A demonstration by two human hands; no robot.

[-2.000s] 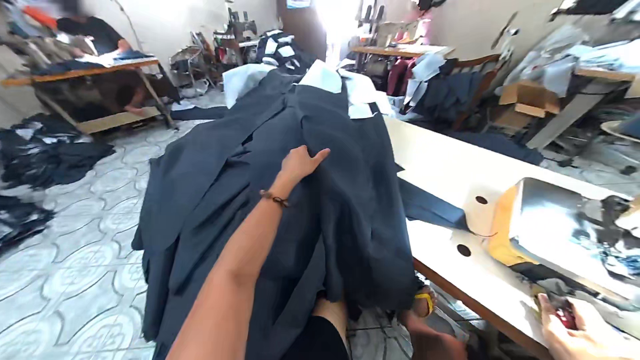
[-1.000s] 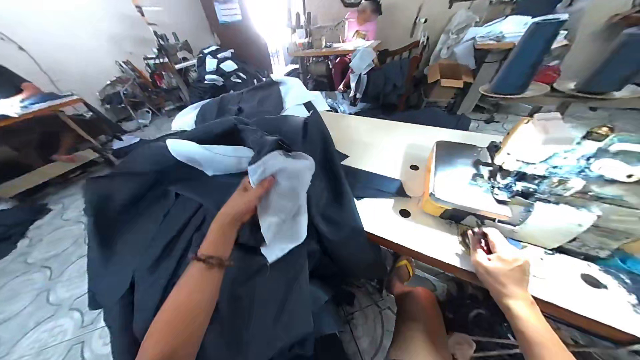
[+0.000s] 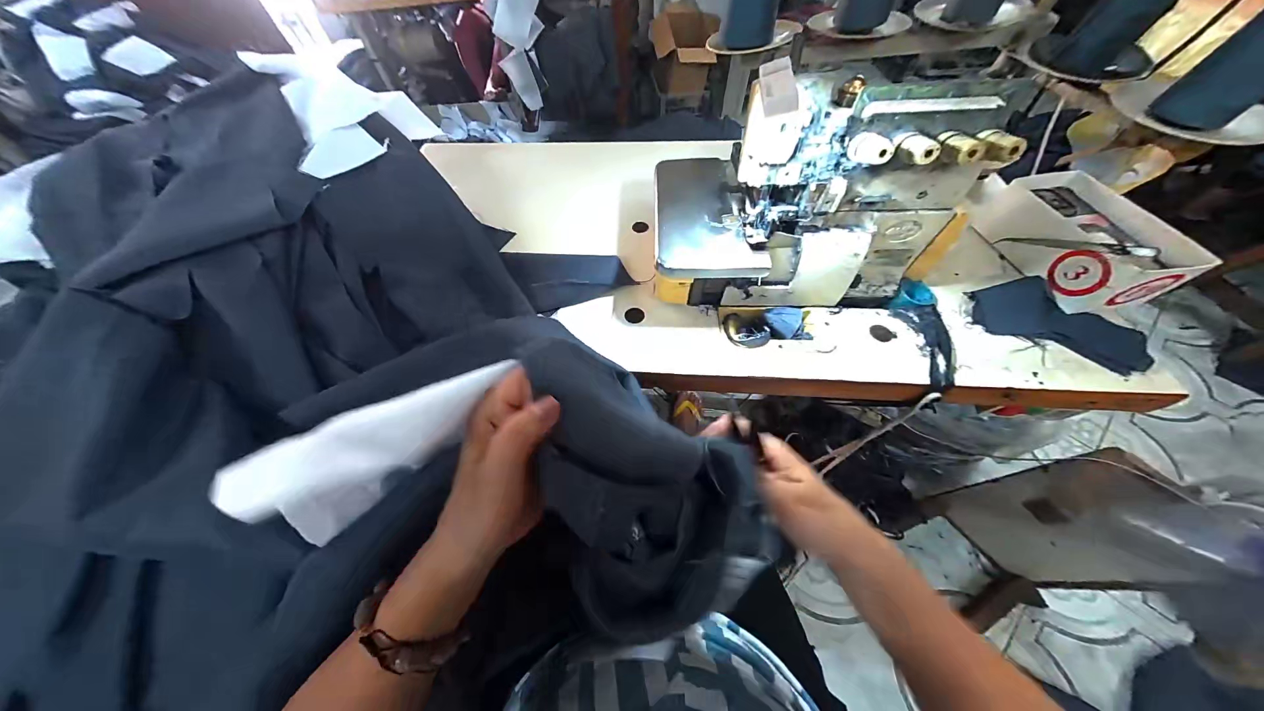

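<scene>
My left hand (image 3: 499,459) grips a dark blue-grey fabric garment piece (image 3: 612,434) with a white lining (image 3: 365,444) hanging from it. At the right edge of that bunched piece is my right hand (image 3: 775,474), blurred, its fingers closed around a small dark object (image 3: 746,434) that I cannot make out. A large pile of dark fabric pieces (image 3: 197,326) spreads across the left, with white scraps (image 3: 341,118) on top. Beyond my hands an overlock sewing machine (image 3: 820,197) stands on a pale sewing table (image 3: 553,197).
Blue thread cones (image 3: 750,25) stand on a rack behind the machine. A white box (image 3: 1116,227) holding scissors (image 3: 1096,245) sits at the table's right, near a dark fabric scrap (image 3: 1066,321). Below is a wooden board (image 3: 1037,509). A cardboard box (image 3: 683,44) lies farther back.
My right hand has left the table beside the machine and come to the fabric. My left hand, earlier on a white-lined piece over the pile, now holds fabric nearer my lap. The view has swung right.
</scene>
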